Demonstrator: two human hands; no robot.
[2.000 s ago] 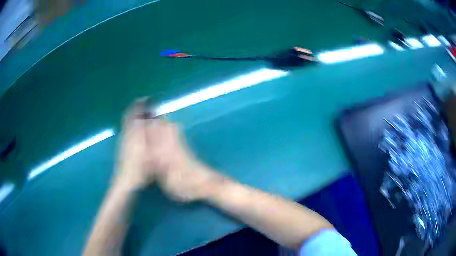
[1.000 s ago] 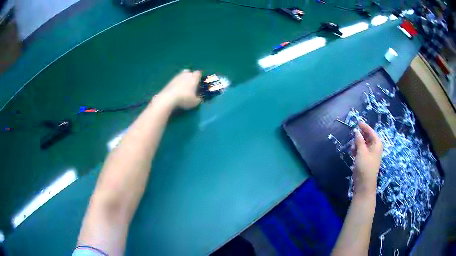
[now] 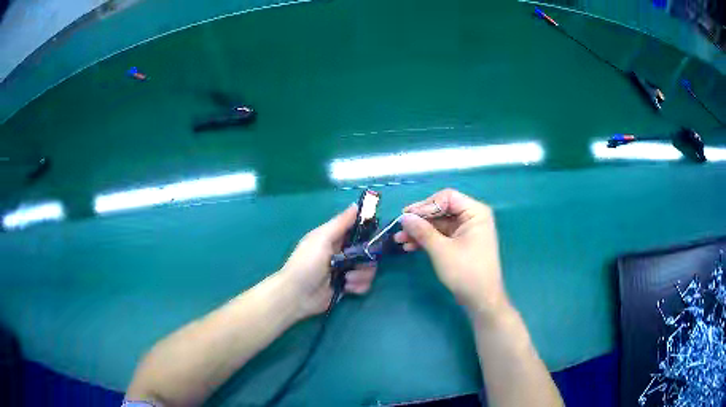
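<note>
My left hand point(image 3: 322, 262) is shut on a black clamp point(image 3: 362, 246) with a bright copper-coloured jaw pointing up. Its parts are spread apart, and a black cable point(image 3: 309, 356) hangs from it towards the lower edge. My right hand point(image 3: 470, 250) pinches a silver spring point(image 3: 390, 228) between thumb and fingers at the clamp's right side. One straight leg of the spring reaches down to the clamp body. Whether it sits in the clamp cannot be told. The fingers partly hide the spring's coil.
A black tray point(image 3: 633, 318) heaped with silver springs is at the lower right. Clamp leads lie across the glossy green belt: one black clamp point(image 3: 227, 118) at the upper left, others point(image 3: 649, 89) at the right. Blue material shows at the near edge.
My left hand has brought a clamp from the belt nearer to me. My right hand has left the spring tray with a spring and come to the clamp. The view has turned.
</note>
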